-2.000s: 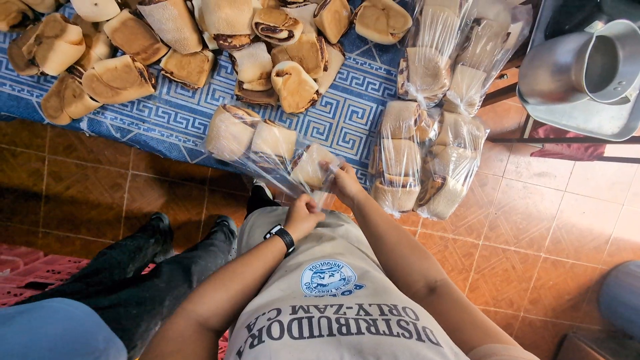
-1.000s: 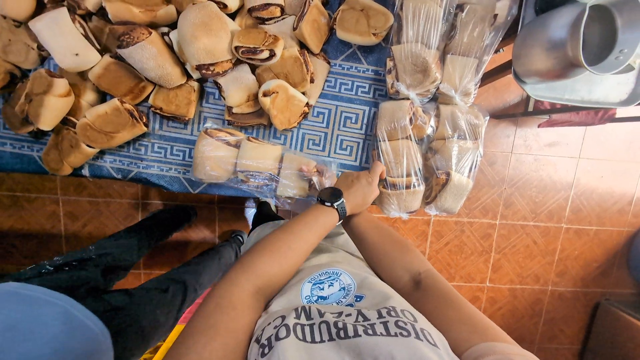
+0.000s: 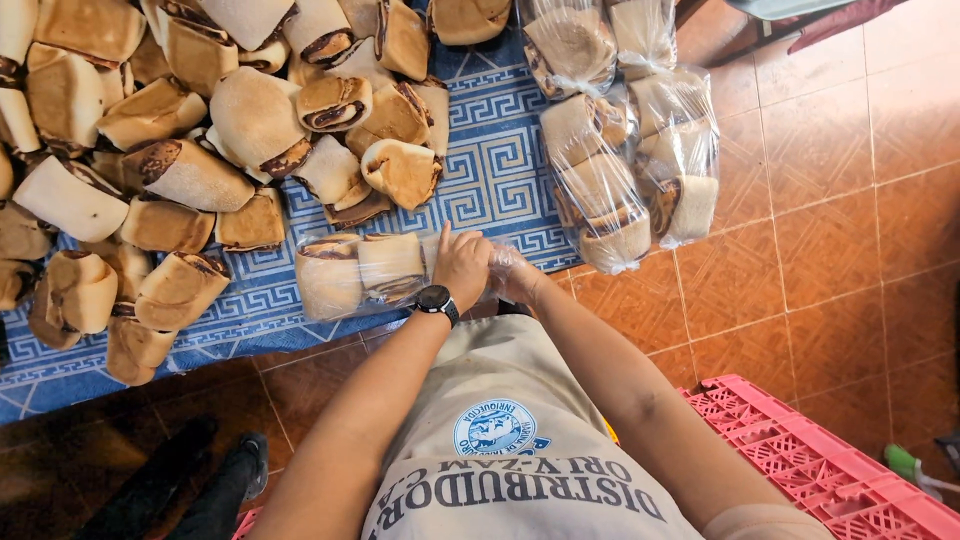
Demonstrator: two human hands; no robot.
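Note:
A clear plastic bag (image 3: 352, 304) of filled bread rolls lies along the front edge of the table, two rolls plainly visible in it. My left hand (image 3: 463, 262), with a dark watch at the wrist, rests on the bag's right part, fingers extended and partly covering it. Gathered plastic of the bag's mouth end is in the fingers of my right hand (image 3: 517, 276), close beside my left. Loose filled bread rolls (image 3: 251, 116) are heaped behind and to the left. Bagged rolls (image 3: 600, 191) stand in closed bags to the right.
A blue patterned tablecloth (image 3: 499, 161) covers the table. Red plastic crates (image 3: 817, 465) stand on the tiled floor at lower right. Another person's dark-trousered legs (image 3: 214, 480) show at lower left. Part of a metal tray (image 3: 780, 7) is at the upper right.
My left hand has moved from near the closed bags back onto the bag of rolls. The view has shifted, so the red crates now show at lower right.

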